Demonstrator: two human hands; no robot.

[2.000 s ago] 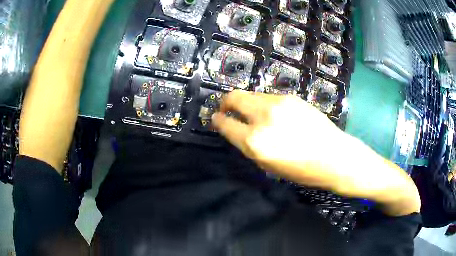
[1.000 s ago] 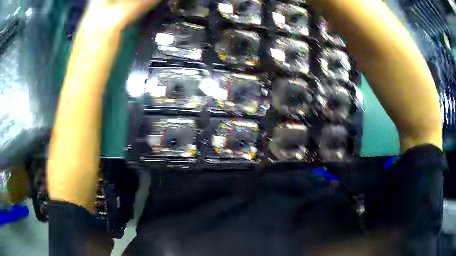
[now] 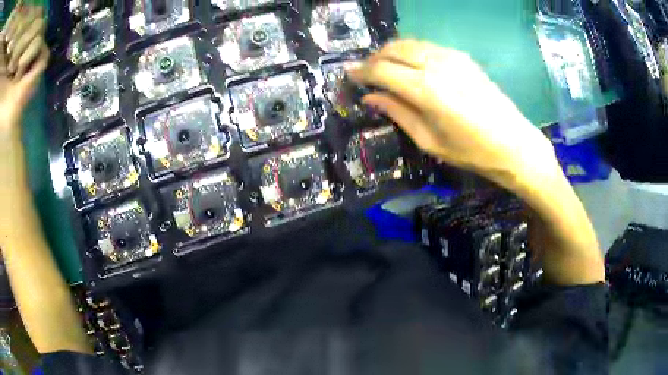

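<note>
The black blister tray (image 3: 165, 171) lies tilted across the bench edge, with a camera module in each visible pocket. My right hand (image 3: 392, 91) is over the rightmost pocket of the second row from the near edge, fingertips at the camera module (image 3: 338, 84) there; whether it pinches a small part is hidden. My left hand (image 3: 23, 55) is at the upper left, beside the tray, fingers curled and blurred; I cannot tell if it holds anything. Near modules have dark round centres and a thin red line; a farther module (image 3: 167, 64) shows a greenish round centre.
Clear trays (image 3: 568, 66) lie on the green mat (image 3: 469, 44) at the upper right. Below the bench edge at right are stacked filled black trays (image 3: 480, 249) and a bright blue stool (image 3: 395, 212). A person's dark sleeve (image 3: 622, 95) is at far right.
The view has turned, so the tray sits farther left and tilted. My right hand, out of frame one second ago, is back over the tray. My left hand has come into view.
</note>
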